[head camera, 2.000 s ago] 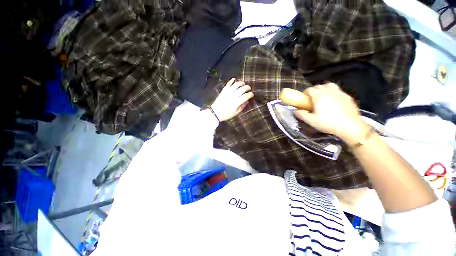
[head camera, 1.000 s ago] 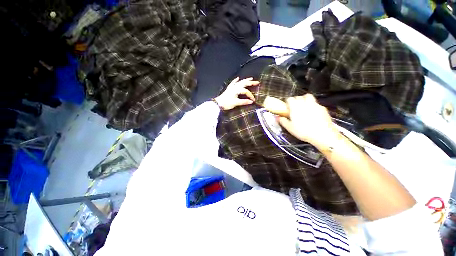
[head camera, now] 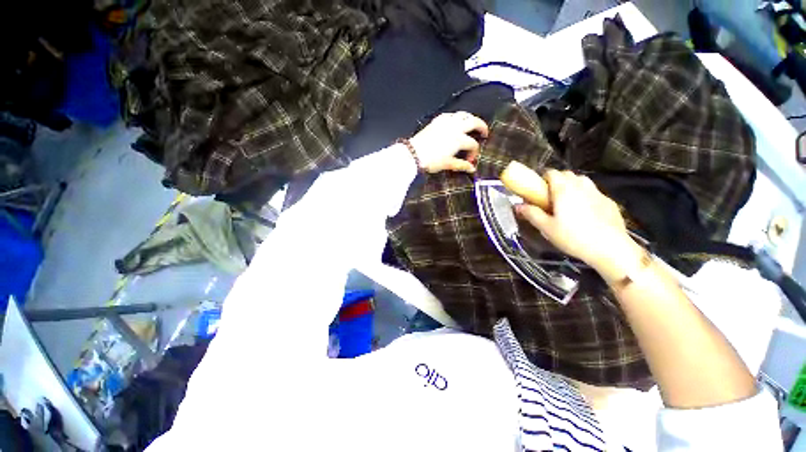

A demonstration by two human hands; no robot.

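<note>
A brown plaid garment (head camera: 442,238) lies on the white table in front of me. My right hand (head camera: 579,216) grips the tan handle of the steam iron (head camera: 521,243). The iron rests on the plaid cloth, with its pointed tip towards my left hand. My left hand (head camera: 449,144) lies on the garment just beyond the tip, fingers bent at the cloth's edge near dark cloth. Whether its fingers pinch the cloth is hard to tell. The underside of the iron is hidden.
A crumpled plaid heap (head camera: 256,97) is at the left, beside smooth dark cloth (head camera: 402,84). More bunched plaid (head camera: 676,115) lies at the right. The iron's hose (head camera: 778,274) runs off right. A blue bin (head camera: 356,327) is below the table edge; grey-green cloth (head camera: 190,237) is at the lower left.
My left hand has shifted right and its spread fingers have bent in on the cloth. My right hand has kept hold of the iron, which has moved slightly over the plaid. The view has shifted.
</note>
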